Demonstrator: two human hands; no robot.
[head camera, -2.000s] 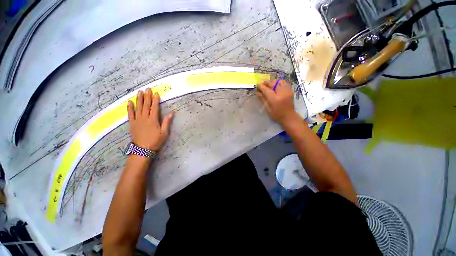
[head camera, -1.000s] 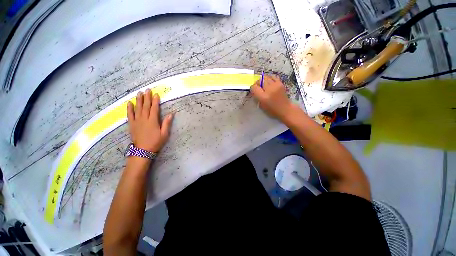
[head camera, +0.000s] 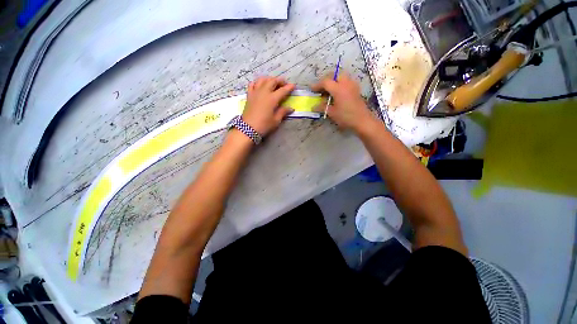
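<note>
The yellow curved template (head camera: 152, 150) lies on the white waistband piece (head camera: 183, 117), which shows as a white border along both sides. Dark handwritten marks show on the template. My left hand (head camera: 266, 107) lies on the template and band towards their right part, with its fingers bent over the upper edge. My right hand (head camera: 345, 101) is at the right end of the band and holds a thin blue-purple marking pen (head camera: 336, 68), which points up and away. My right fingertips touch the end of the band and partly hide it.
Wide pale bands with dark edges (head camera: 158, 28) lie at the far left. A steam iron with a wooden handle (head camera: 487, 79) rests at the far right on a scorched white cloth (head camera: 395, 69). A yellow-green sheet (head camera: 531, 149) is at the right, above a round white object (head camera: 378, 218).
My left hand has moved right along the template, close to my right hand. My right hand stays near the band's end, and the pen now points away from me.
</note>
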